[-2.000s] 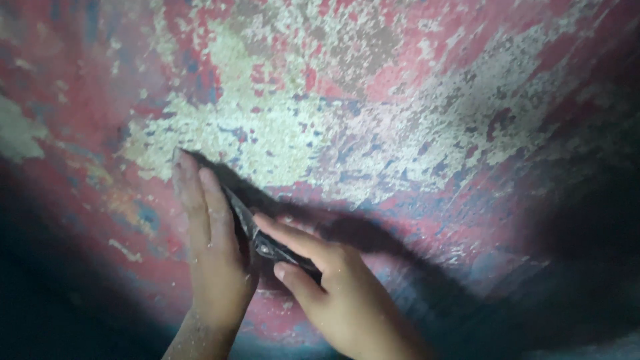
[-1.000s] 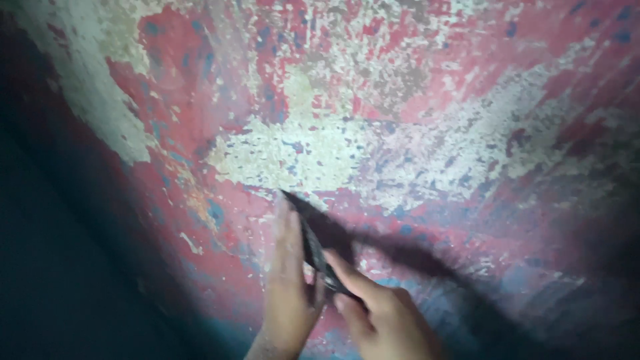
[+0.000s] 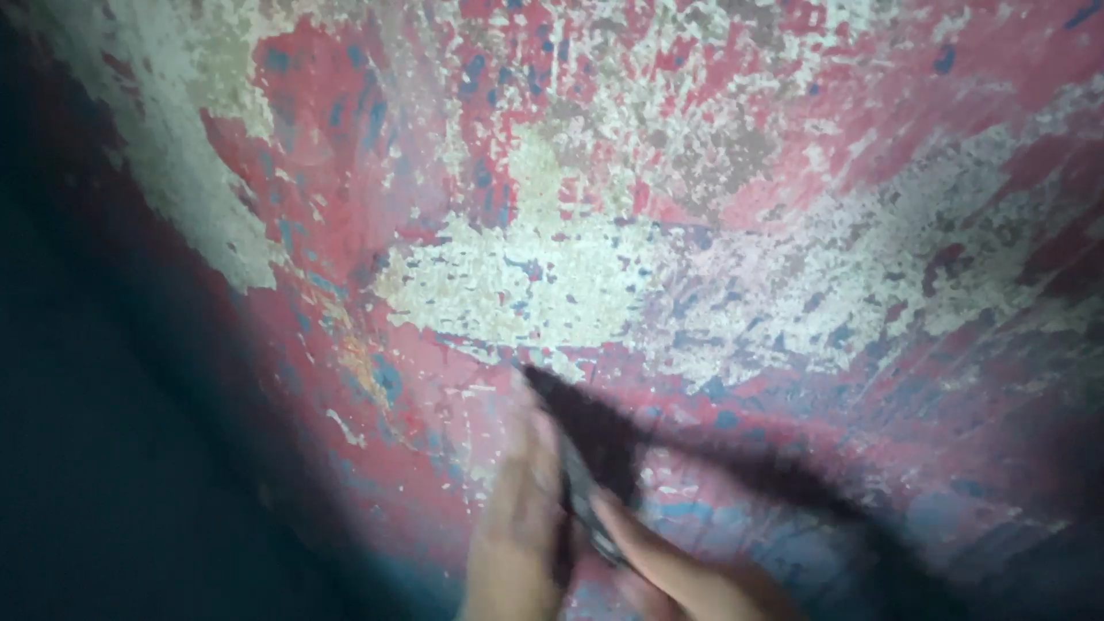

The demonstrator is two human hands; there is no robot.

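Note:
A painted wall (image 3: 535,285) with peeling red and blue paint over a pale layer fills most of the view. My right hand (image 3: 681,561), at the bottom centre, is closed around the handle of a dark scraper (image 3: 582,492). The blade points up and left, its tip at the lower edge of a pale bare patch. My left hand (image 3: 517,509) lies just left of the scraper, fingers pointing up and resting along the blade's side. Both hands are blurred, and the left fingertips' exact contact with the blade is hard to tell.
A dark shadow of the hands and tool stretches right across the wall. The wall's left side and lower corners fall into darkness. Another long pale stripped patch (image 3: 181,164) runs down the upper left, and mottled flaking paint covers the right side.
The view has shifted left. The scraper tip and both hands have moved from the pale patch's left part to its lower edge, and the scraper stands more upright than two seconds ago.

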